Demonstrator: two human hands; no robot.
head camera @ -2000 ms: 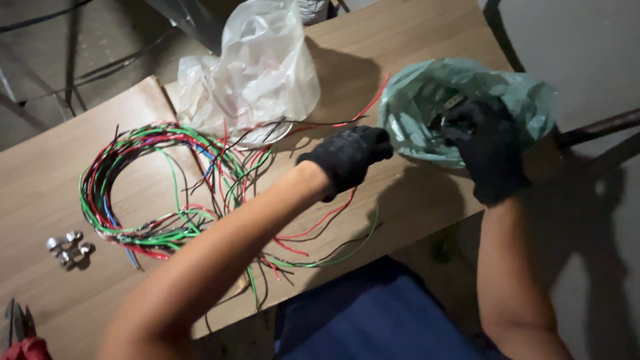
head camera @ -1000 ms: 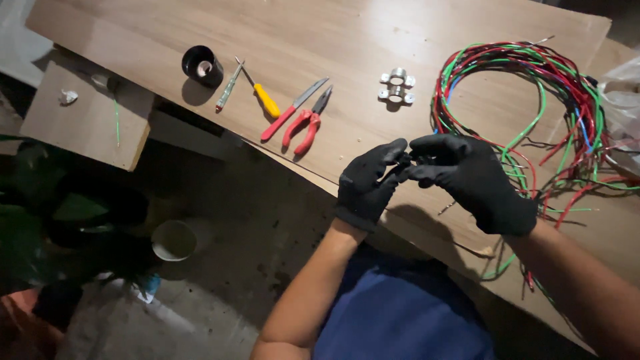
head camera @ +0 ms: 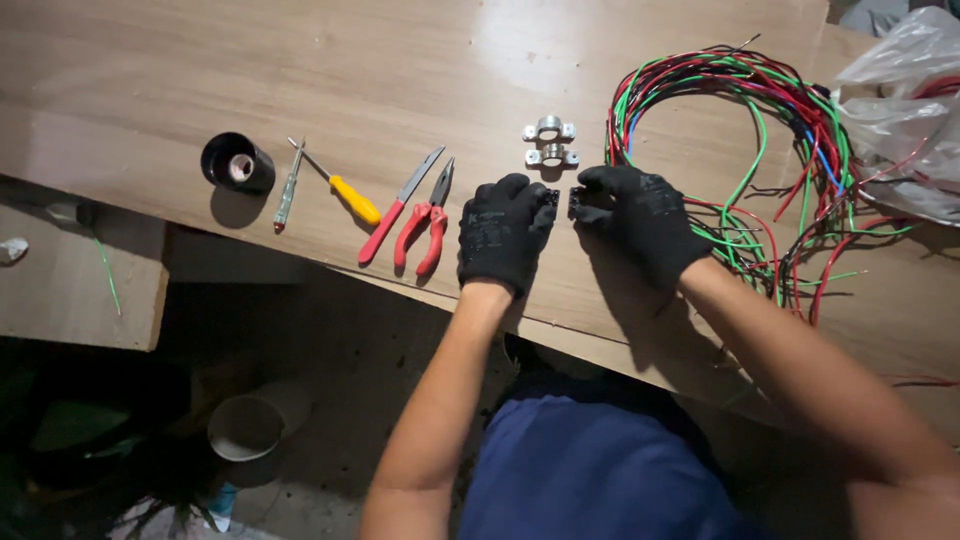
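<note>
My left hand (head camera: 504, 229), in a black glove, holds a small black part (head camera: 553, 197) between thumb and fingers, low over the wooden table. Facing it, my right hand (head camera: 641, 217), gloved too, pinches another small black part (head camera: 574, 203); a narrow gap separates the two. Just beyond the fingertips lie two metal clamps (head camera: 550, 129), (head camera: 553, 156), one behind the other. Left of my left hand are red-handled pliers (head camera: 422, 236) and a knife with a red handle (head camera: 383, 231). A coil of red, green, black and blue wires (head camera: 814, 112) rests beyond and beside my right hand.
Further left on the table (head camera: 420, 60) are a yellow-handled screwdriver (head camera: 354, 200), a clear-handled screwdriver (head camera: 287, 199) and a black cup-like container (head camera: 247, 166). A translucent plastic bag (head camera: 904, 120) lies at the right. A lower board (head camera: 75, 277) and a bucket (head camera: 246, 427) are at the lower left.
The view has swung left along the table. My right hand was at the green bag two seconds ago; one second ago both hands were together, and now they are apart, each with a small part.
</note>
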